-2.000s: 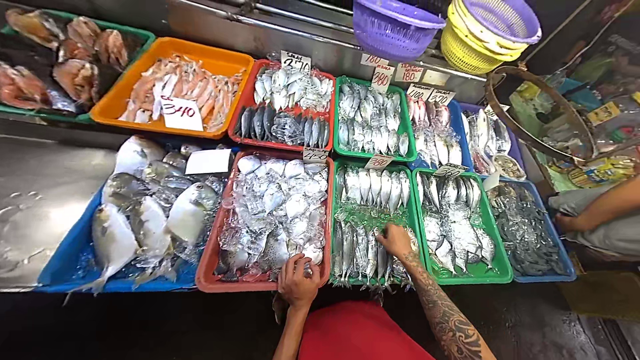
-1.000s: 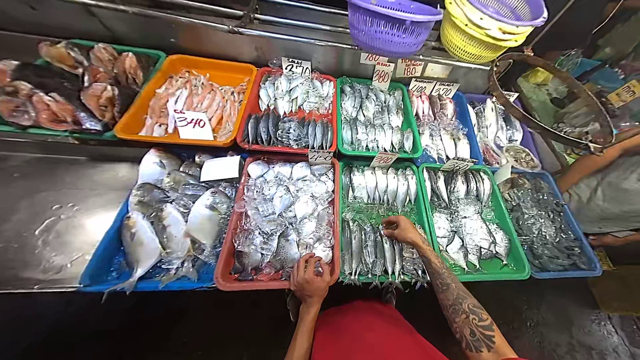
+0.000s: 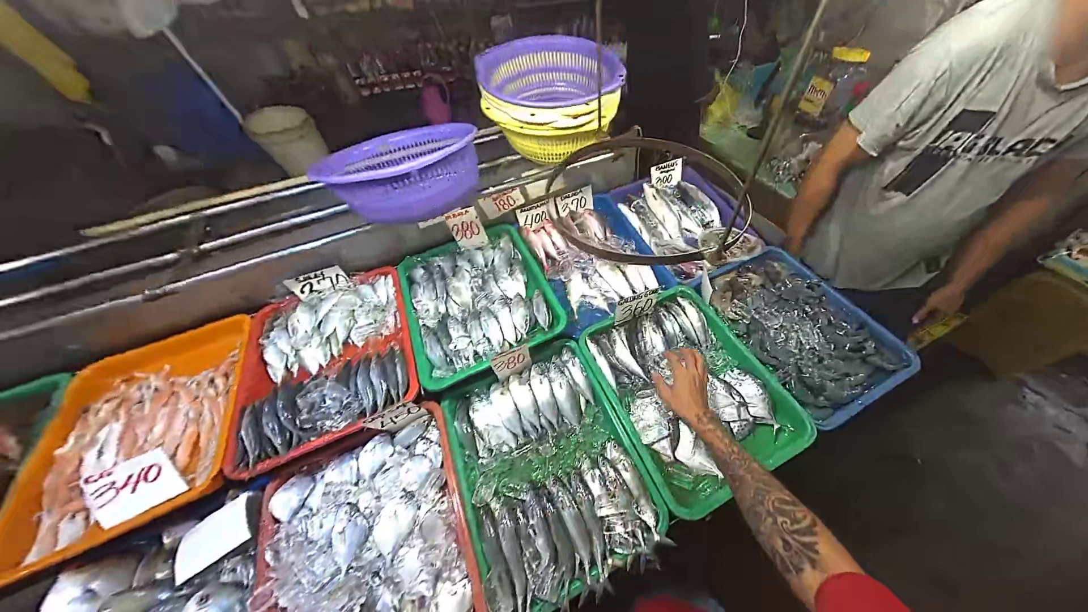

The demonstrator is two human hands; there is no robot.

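My right hand (image 3: 685,384), at the end of a tattooed forearm, rests on the fish and ice in the right-hand green tray (image 3: 795,425). Its fingers point away from me toward the small silver fish (image 3: 654,333) at the far end; whether it grips one I cannot tell. Broader silver fish (image 3: 738,401) lie just right of it. Left of that tray, another green tray (image 3: 650,484) holds rows of slender fish (image 3: 544,527) with ice between. A red tray (image 3: 463,518) of round silver fish (image 3: 395,523) stands further left. My left hand is out of view.
A round metal hoop (image 3: 608,255) hangs over the back trays. Purple (image 3: 408,174) and yellow baskets (image 3: 552,136) stand behind. A blue tray (image 3: 909,365) of shrimp is at right, beside a person in a grey shirt (image 3: 960,144). An orange tray (image 3: 242,340) is at left.
My right hand has moved from the middle green tray to the green tray on its right. My left hand, earlier at the red tray's near edge, has left the view. The view has swung right and up.
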